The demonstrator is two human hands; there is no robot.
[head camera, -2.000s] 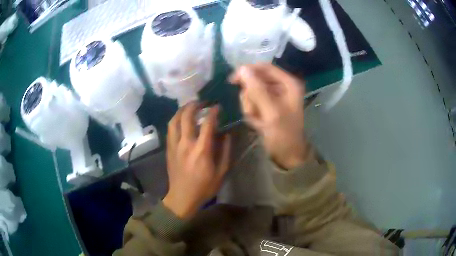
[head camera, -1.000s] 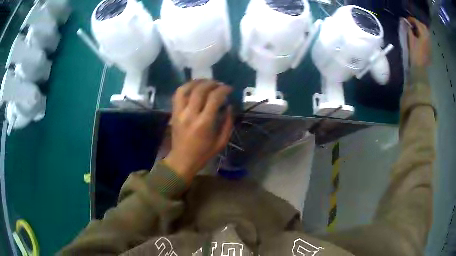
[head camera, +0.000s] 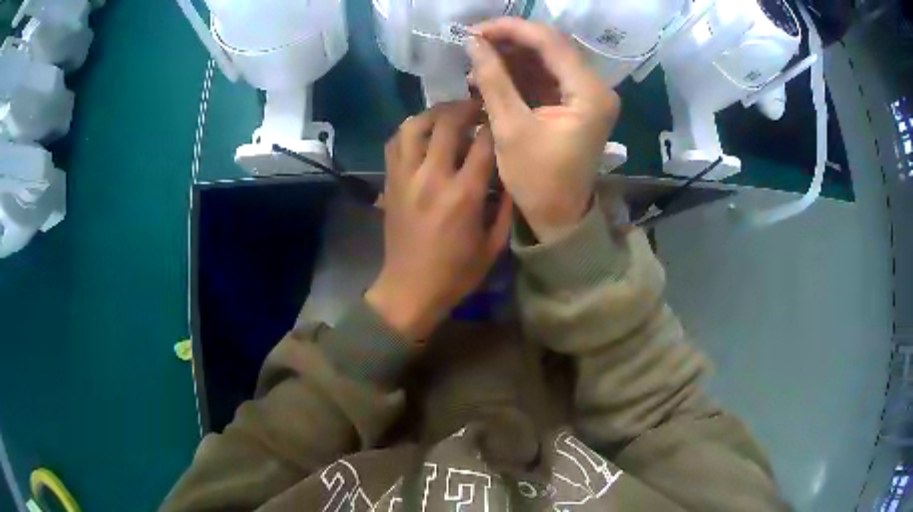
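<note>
White security cameras stand in a row at the bench edge. The second from left (head camera: pixel 405 35) has a small printed label (head camera: pixel 459 32) on its lower body. My right hand (head camera: pixel 551 120) is raised in front of it, thumb and index fingertips close together at the label; I cannot tell if they hold anything. My left hand (head camera: pixel 440 205) is below and left of it, fingers curled over that camera's foot. A tiny pale spot shows by its fingertips, and what is under the fingers is hidden. The camera third from left (head camera: pixel 611 35) is partly behind my right hand.
The leftmost camera (head camera: pixel 280 40) and the rightmost camera (head camera: pixel 736 50) stand at either side. Short black cords hang over the bench edge. More white units (head camera: pixel 30 190) line the far left. A white strip (head camera: pixel 821 110) curves over the right bench end. A yellow ring (head camera: pixel 50 490) lies lower left.
My right hand has come back from the far right bench end to the second camera. My left hand has moved a little right. The view has shifted, so the cameras sit higher in it.
</note>
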